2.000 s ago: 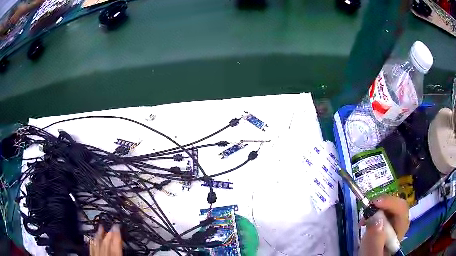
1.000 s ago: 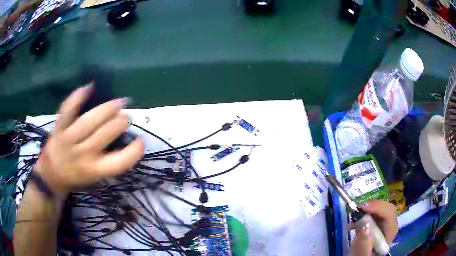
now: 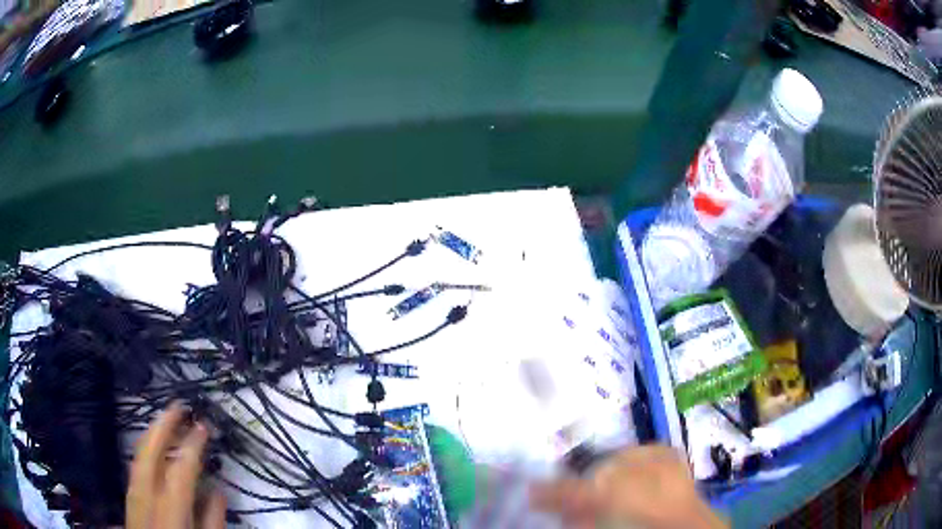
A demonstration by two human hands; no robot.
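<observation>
My left hand (image 3: 174, 470) is at the lower left, cut off by the bottom edge, with its fingers on the black cable heap (image 3: 77, 382); whether they grip a cable is unclear. A looped black cable bundle (image 3: 248, 274) with metal plugs lies on the paper's upper left. My right hand (image 3: 630, 491) is blurred at the bottom, right of the blue circuit board panel (image 3: 408, 465); its hold cannot be made out. A green disc (image 3: 450, 465) shows beside the panel. Small boards (image 3: 454, 245) on cable ends lie on the white paper.
A blue tray (image 3: 642, 300) at right holds a green packet (image 3: 711, 346), a yellow block (image 3: 780, 382) and a clear bottle (image 3: 739, 170). A fan (image 3: 914, 201) stands at the right edge. Backing sheets (image 3: 599, 341) lie left of the tray. Black housings (image 3: 222, 26) sit on the far ledge.
The looped bundle now lies on the upper left of the paper. My left hand has moved down from above the cables to the lower left. My right hand has moved left from the tray.
</observation>
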